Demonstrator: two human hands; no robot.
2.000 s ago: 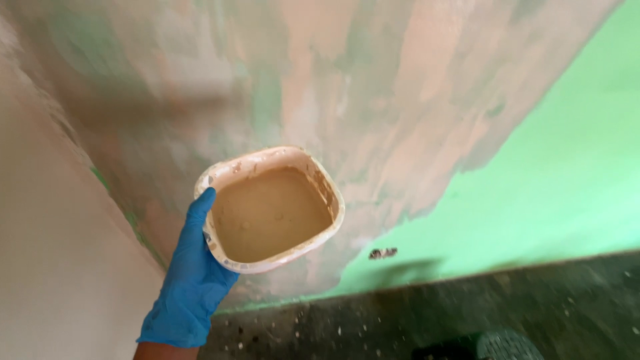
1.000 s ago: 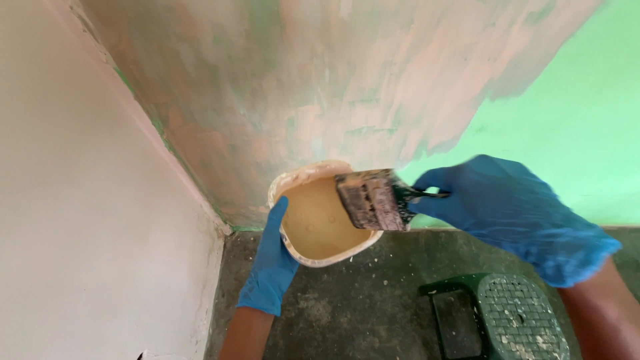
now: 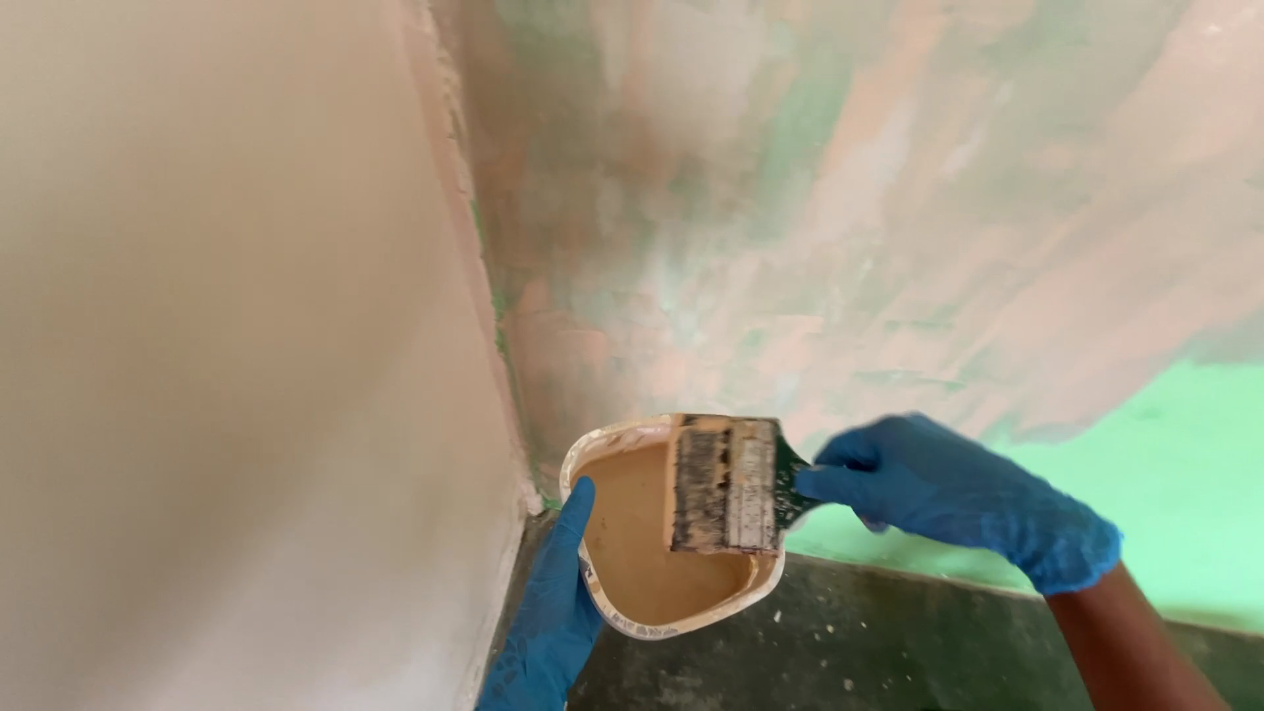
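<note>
My left hand [image 3: 558, 602], in a blue glove, grips the left side of a white plastic tub [image 3: 681, 624], its thumb over the rim. Beige liquid paint [image 3: 642, 543] lies inside. My right hand [image 3: 918, 489], also in a blue glove, holds the green handle of a wide paintbrush [image 3: 726, 484]. The brush is level over the right part of the tub, its paint-caked bristles pointing left; whether they touch the paint I cannot tell. Behind the tub stands a wall [image 3: 790, 247] with streaky pinkish-beige paint over green.
A pale wall [image 3: 247, 346] rises close on the left and meets the painted wall in a rough-edged corner. Bright green wall [image 3: 1165, 474] shows at the right. Below runs a dark floor [image 3: 829, 642] with paint specks.
Two seconds ago only my left hand with the tub showed; my right hand with the brush has since come into view from the right. The view has shifted, and the green stool seen earlier is out of frame.
</note>
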